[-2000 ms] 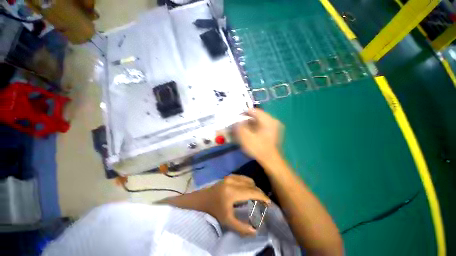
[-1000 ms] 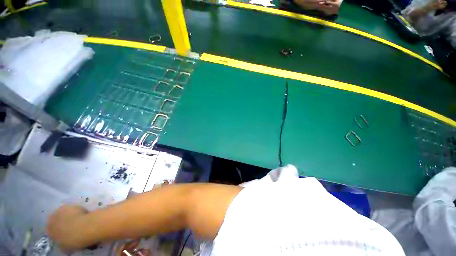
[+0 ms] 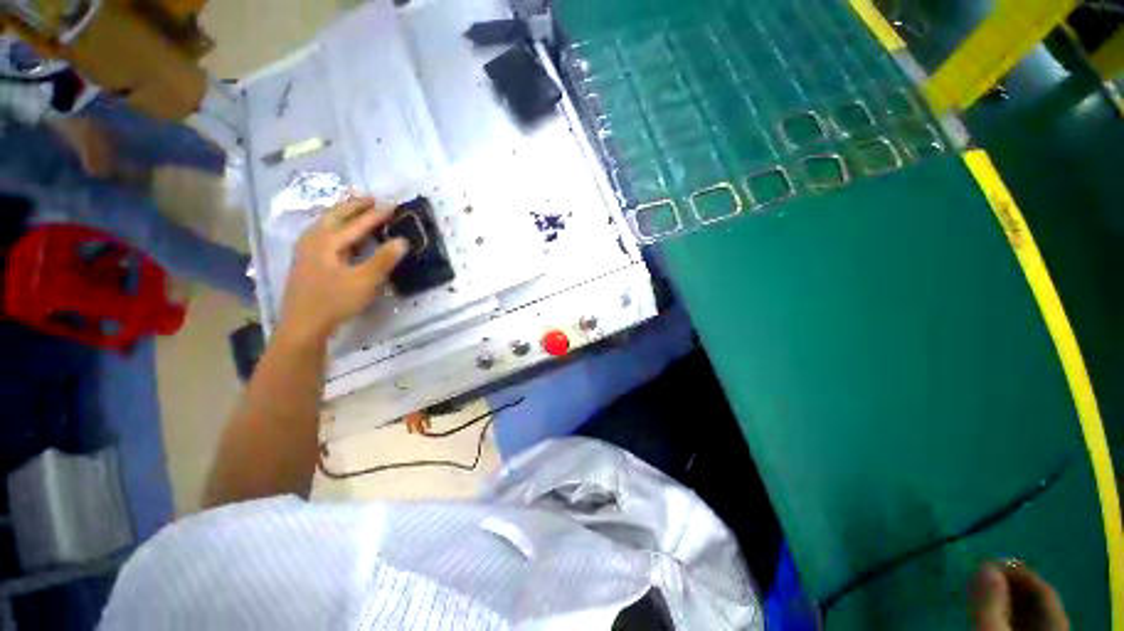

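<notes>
My left hand [image 3: 335, 265] is over the white machine plate, thumb and fingertips at the left side of the black fixture [image 3: 425, 265]. A thin square outline shows in the fixture's recess beside my thumb; whether my fingers grip it is unclear. My right hand [image 3: 1021, 602] is at the bottom right over the green mat, cut off by the picture's edge. A small bright spot shows at its fingertips, but what it is cannot be told. Thin metal frames [image 3: 714, 202] lie in the near rows of the clear blister tray [image 3: 690, 93].
The machine front has a red button [image 3: 556, 343] and knobs. A spare black block [image 3: 523, 84] sits near its rear edge. A dark seam [image 3: 961, 535] crosses the mat [image 3: 851, 370]. Yellow edging [image 3: 1048, 296] runs at right. A red stool [image 3: 86, 290] and a person's legs are at left.
The view has turned back toward the machine. Two seconds ago my left hand held a metal frame near my body; now it is at the fixture. My right hand has moved from the machine's corner to the bottom right.
</notes>
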